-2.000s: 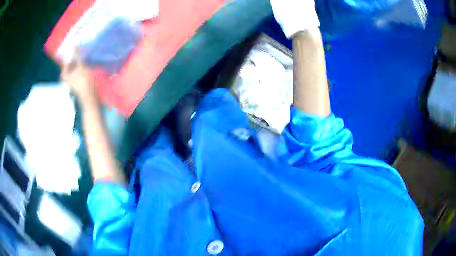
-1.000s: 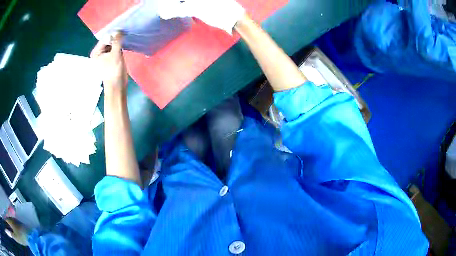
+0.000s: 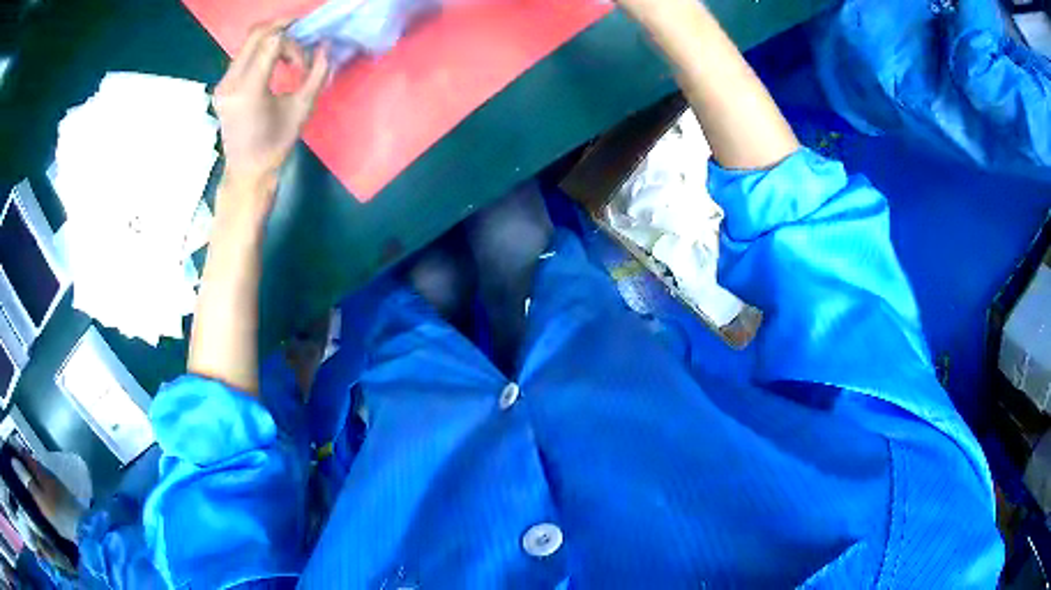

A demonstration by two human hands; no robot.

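Observation:
A pale grey-blue wrap (image 3: 363, 25), blurred and cut off by the top edge, lies over the red-pink mat (image 3: 444, 81). My bare left hand (image 3: 265, 104) is at its near left corner, with thumb and fingertips pinching the edge. Whether a device is inside cannot be told. My right hand is beyond the top edge; only its bare forearm and blue sleeve show. A loose fanned stack of white wraps (image 3: 133, 207) lies left of the mat.
A white box or lid (image 3: 106, 395) and white-framed dark trays (image 3: 32, 259) lie at far left on the dark green bench (image 3: 346, 248). An open carton with crumpled white material (image 3: 674, 219) is below the bench edge. Other people's blue sleeves show at upper right and lower left.
My gloved right hand has moved up and out of view from over the wrap. The wrap has shifted up, showing more mat. My left hand has moved slightly, its fingers now more spread.

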